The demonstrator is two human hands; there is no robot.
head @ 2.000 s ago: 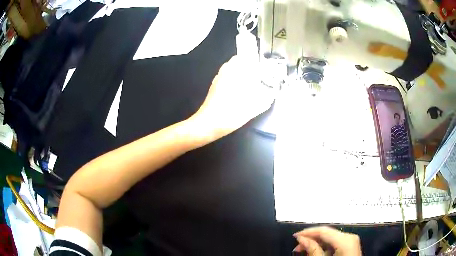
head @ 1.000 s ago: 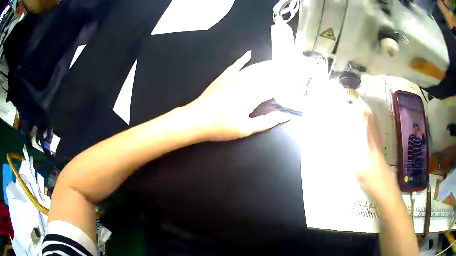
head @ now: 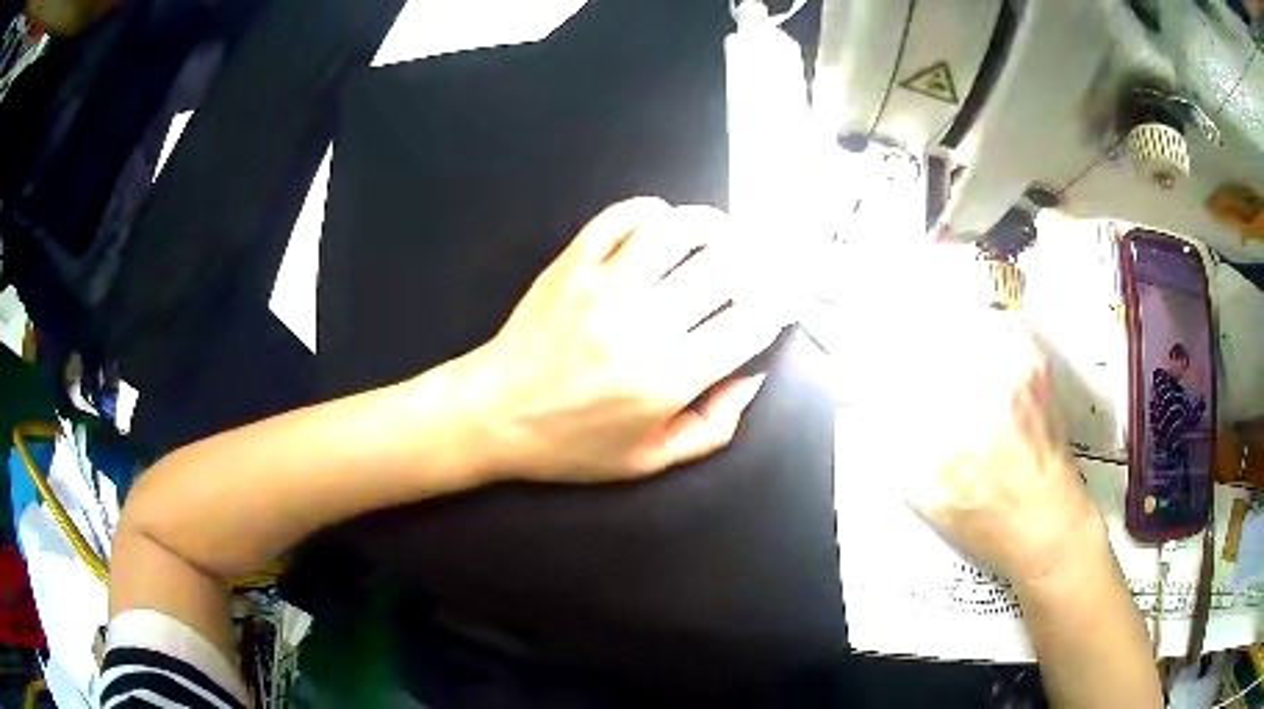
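Note:
A large black cloth covers the left side of the table and hangs over its front edge. My left hand lies palm down on the cloth, fingers slightly apart and pointing toward the needle area, fingertips washed out by glare. My right hand is over the white table, right of the cloth's edge; its fingers are lost in the lamp glare, so what it holds cannot be seen. The off-white sewing machine head with a yellow warning triangle stands above the hands. The presser foot and needle are hidden by glare.
A phone in a dark red case with a lit screen lies right of my right hand. A long white bar stands left of the machine head. A printed ruler runs along the table's front. Papers and a yellow hose are at lower left.
My right hand has come from below the table's front edge up to the machine. My left hand has drawn back slightly and lies flatter; the dark piece seen at its fingers is no longer visible.

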